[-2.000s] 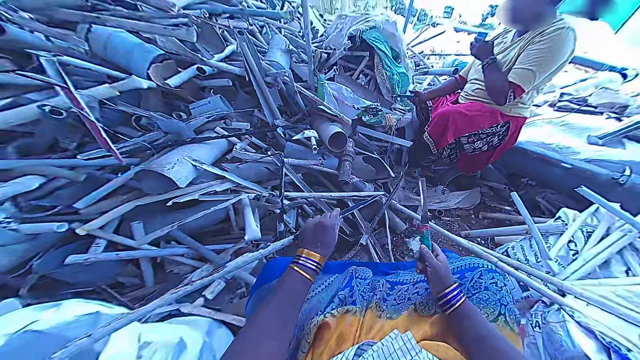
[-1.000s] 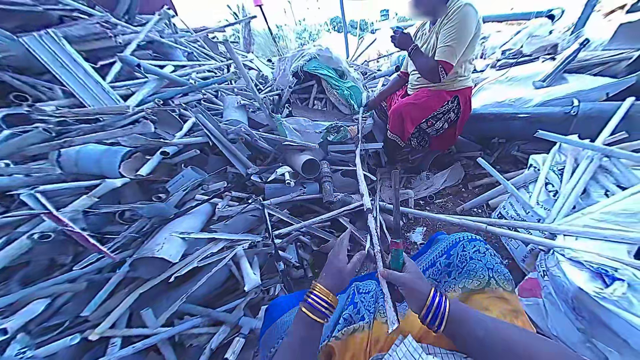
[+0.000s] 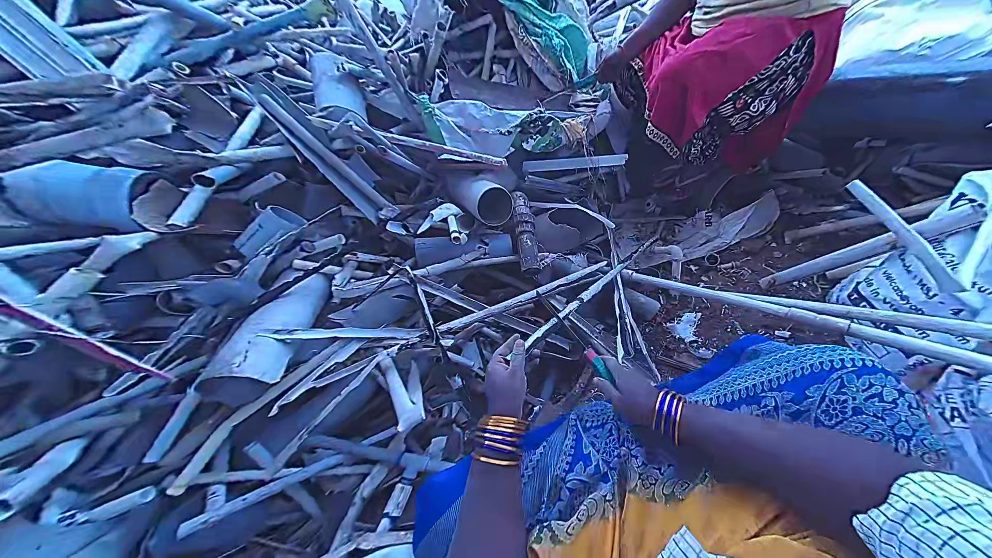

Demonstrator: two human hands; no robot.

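My left hand (image 3: 508, 376), with gold and blue bangles at the wrist, is closed on the lower end of a thin pale strip (image 3: 577, 302) that points up and away to the right. My right hand (image 3: 626, 387) grips the green and red handle of a tool (image 3: 601, 366). The tool's dark, narrow blade lies close to the strip, and whether they touch I cannot tell. Both hands are above my lap, just over the edge of the scrap pile. Scrap pipes and split strips surround them.
A heap of scrap plastic pipes (image 3: 267, 333) spreads left and ahead. A seated person in a red skirt (image 3: 721, 85) is at the upper right. Long pale pipes (image 3: 806, 314) and a printed white sack (image 3: 891, 302) lie at the right. A green sheet (image 3: 554, 35) lies ahead.
A long strip that rose upright between my hands one second ago is no longer upright there; a strip now slants away from my left hand. The view has tilted down.
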